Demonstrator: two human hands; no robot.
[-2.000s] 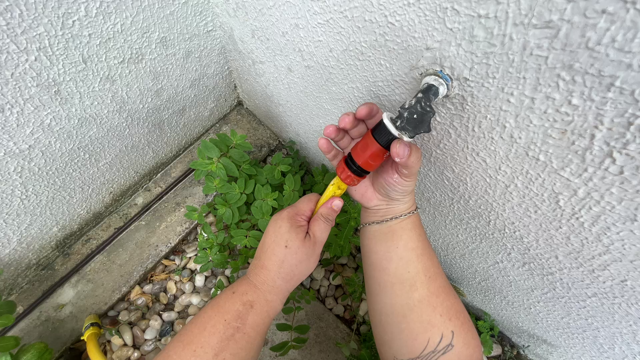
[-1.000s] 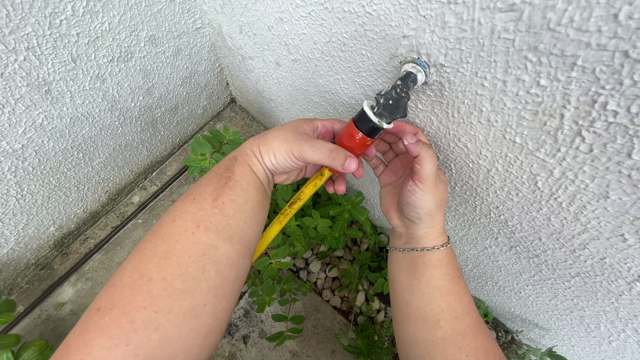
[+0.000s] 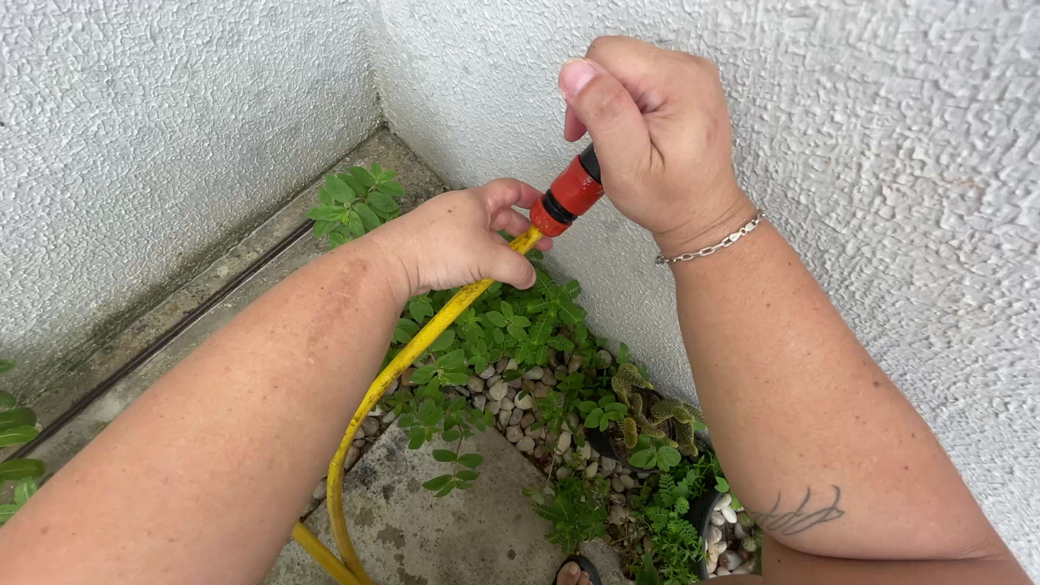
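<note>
A yellow garden hose (image 3: 366,406) curves up from the lower left into a red and black hose connector (image 3: 573,191). My left hand (image 3: 479,231) is at the hose just below the connector, its thumb in front and its fingers behind, loosely spread. Above the connector, my right hand (image 3: 650,122) is curled with the thumb bent, and it hides the tap and the connector's top end. Whether its fingers close on the tap cannot be seen.
Textured white walls (image 3: 853,146) meet at a corner behind. Green plants (image 3: 504,317) grow over pebbles (image 3: 516,406) beside a concrete slab (image 3: 439,520). A potted cactus (image 3: 650,414) stands low by the wall. A dark thin pipe (image 3: 179,329) runs along the ledge.
My right hand has moved from beside the red connector up over its top end and the tap, now covered. My left hand has slid from the connector down to the hose below it.
</note>
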